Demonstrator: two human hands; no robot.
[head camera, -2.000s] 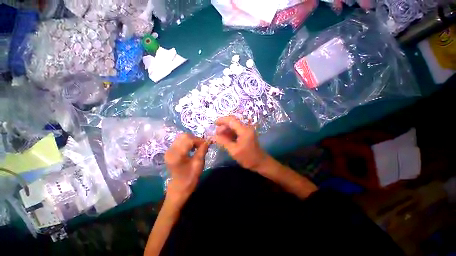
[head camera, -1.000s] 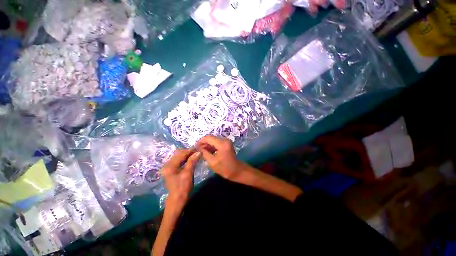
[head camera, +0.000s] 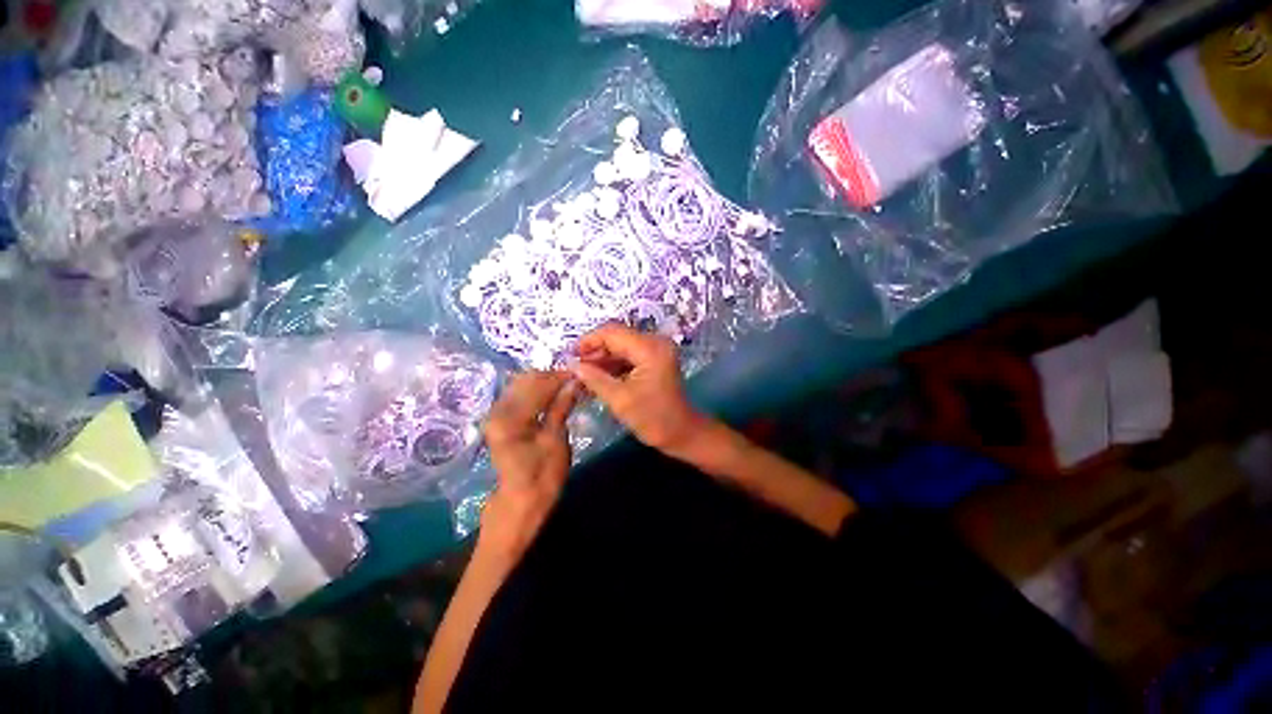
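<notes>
My left hand (head camera: 527, 435) and my right hand (head camera: 642, 389) meet fingertip to fingertip at the near edge of the loose pile. Something small and pale shows between the fingertips, too small and blurred to name. The pile of white-lilac coiled cables (head camera: 608, 271) with round white heads (head camera: 629, 156) lies on a clear poly bag just beyond my hands. The bagged cables (head camera: 426, 423) lie in a crumpled clear bag left of my left hand. A stack of empty zip-lock bags (head camera: 904, 128) with a red edge lies on a large clear bag at the right.
A bulk bag of small white parts (head camera: 147, 154), a blue plastic bag (head camera: 303, 156), a green round item (head camera: 360, 98) and white crumpled paper (head camera: 406, 163) are at upper left. Cartons (head camera: 156, 572) lie lower left, beside a yellow sheet (head camera: 81, 465). White sheets (head camera: 1106, 388) are below the bench, right.
The camera view has shifted between frames. My hands stay together at the pile's near edge, with slightly changed finger poses. The pile and the bag stack look the same.
</notes>
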